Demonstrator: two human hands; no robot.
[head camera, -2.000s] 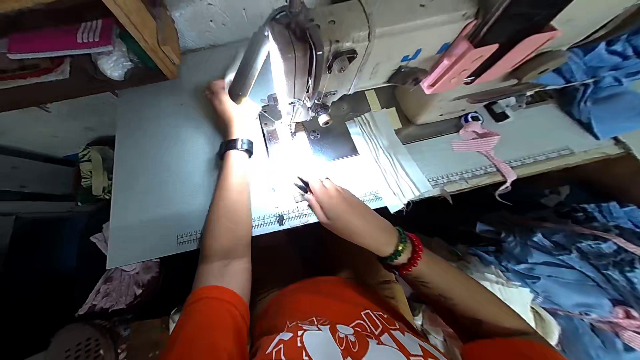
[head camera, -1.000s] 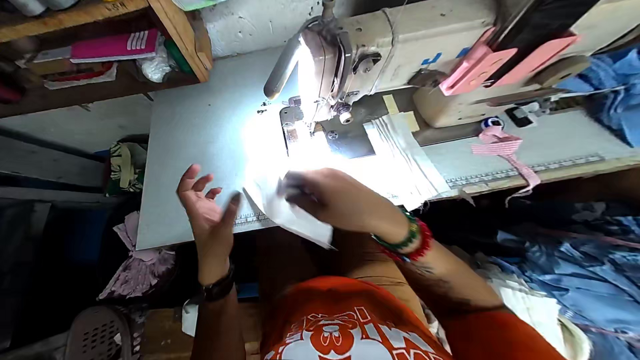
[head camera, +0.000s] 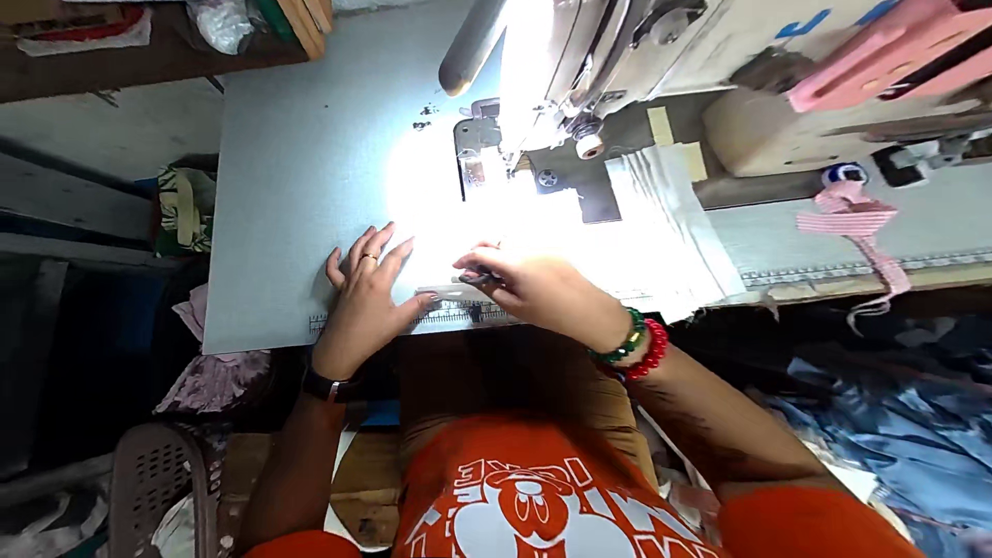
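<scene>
On the sewing machine table (head camera: 271, 232), my left hand (head camera: 368, 298) lies with fingers spread, its thumb at the left end of a narrow white fabric piece (head camera: 457, 292) beside the front measuring tape (head camera: 446, 316). My right hand (head camera: 539, 291) is closed around a small dark tool (head camera: 477, 277), too small to identify, just above that fabric. Behind both hands, the sewing machine's needle area (head camera: 511, 159) is brightly lit, and glare hides part of the fabric. Stacked white fabric pieces (head camera: 674, 225) lie to the right of my right hand.
A pink striped fabric strip (head camera: 849, 225) hangs over the table's front edge at right. The wooden shelf (head camera: 155, 66) stands at upper left. Blue fabric (head camera: 914, 449) is heaped at lower right, and a perforated clog (head camera: 159, 488) is at lower left.
My left hand, raised with its palm showing one second ago, now rests on the table. The white piece that hung past the front edge lies along it. The view has moved closer.
</scene>
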